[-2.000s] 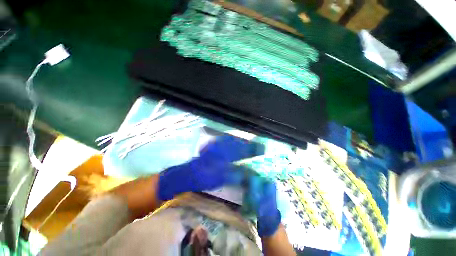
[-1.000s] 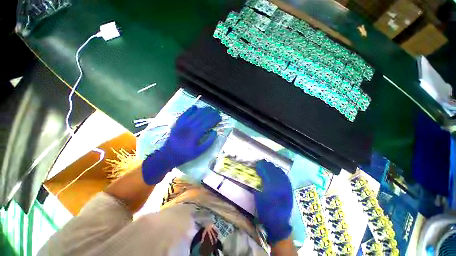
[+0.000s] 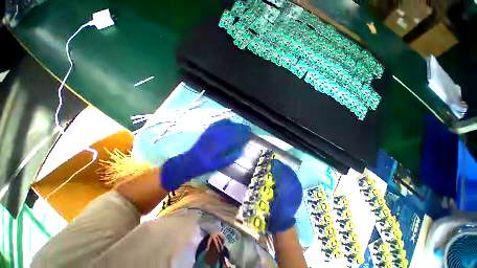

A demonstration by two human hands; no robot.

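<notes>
My right hand (image 3: 285, 196), in a dark blue glove, holds a PCB panel (image 3: 260, 191) with yellow blocks in a row, turned lengthwise over the work block. The work block (image 3: 228, 183), a flat box with a shiny grey top and pale lower edge, lies in front of me. My left hand (image 3: 209, 152), also gloved in blue, rests over the block's left end; its fingertips are blurred and I cannot tell whether they touch the block or hold anything. Thin white edge strips (image 3: 175, 118) lie on the pale blue sheet (image 3: 151, 142) left of the block.
Green single boards (image 3: 314, 57) lie in rows on the black stack (image 3: 272, 99) beyond my hands. More yellow panels (image 3: 324, 222) lie at the right on white paper, near a fan (image 3: 463, 251). An orange-brown carton (image 3: 68, 191) with yellowish strips is lower left; a white cable (image 3: 65, 78) lies left.
The panel in my right hand has turned from lying across the block to pointing toward me. My left hand has moved right, from the white strips to the block.
</notes>
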